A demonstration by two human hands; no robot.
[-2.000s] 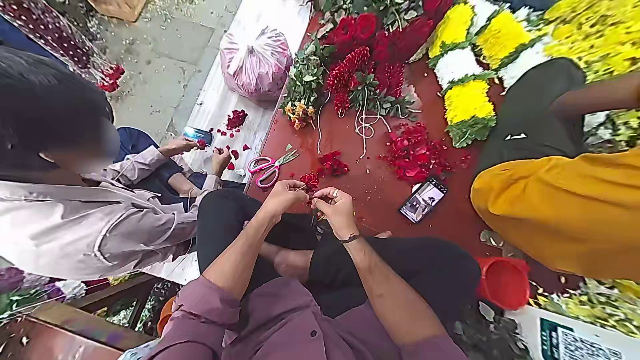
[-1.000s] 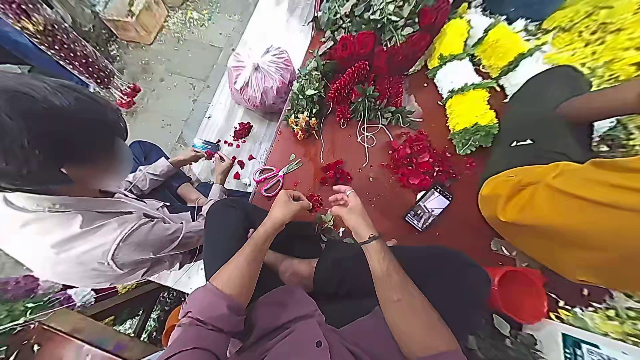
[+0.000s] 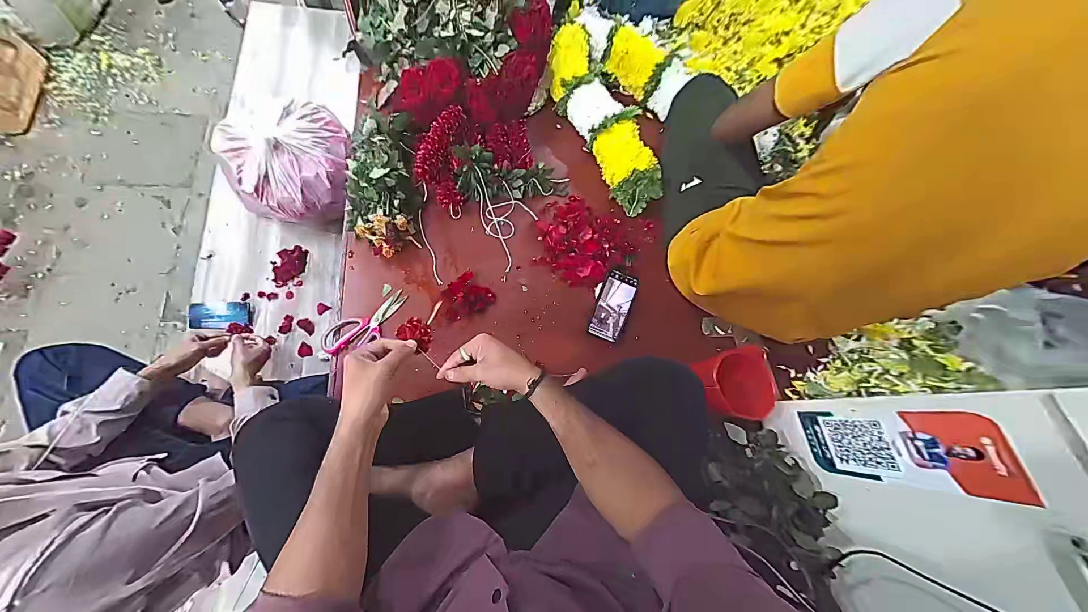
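Observation:
My left hand (image 3: 374, 374) pinches a thin string close to a small red flower cluster (image 3: 415, 331). The string (image 3: 431, 360) runs taut across to my right hand (image 3: 493, 364), whose thumb and fingers close on its other end. Both hands are above my crossed legs at the near edge of the red surface. Pink-handled scissors (image 3: 364, 325) lie with blades apart beside my left hand. Just beyond the hands is a loose bunch of red petals (image 3: 466, 297). A larger heap of red petals (image 3: 585, 242) lies farther right, touching a smartphone (image 3: 614, 304) with a lit screen.
Red garlands (image 3: 446, 153) with white strings (image 3: 497, 223) and leafy stems lie at the back. A tied plastic bag (image 3: 285, 161) stands back left. One person works petals at left; another, in a yellow sleeve (image 3: 799, 229), sits at right beside a yellow-and-white flower garland (image 3: 625, 153). A red bucket (image 3: 738, 382) is near my knee.
My right hand, raised with fingers spread a second ago, now pinches the string. The person in yellow has shifted, and more of their arm and back shows. The view has turned somewhat.

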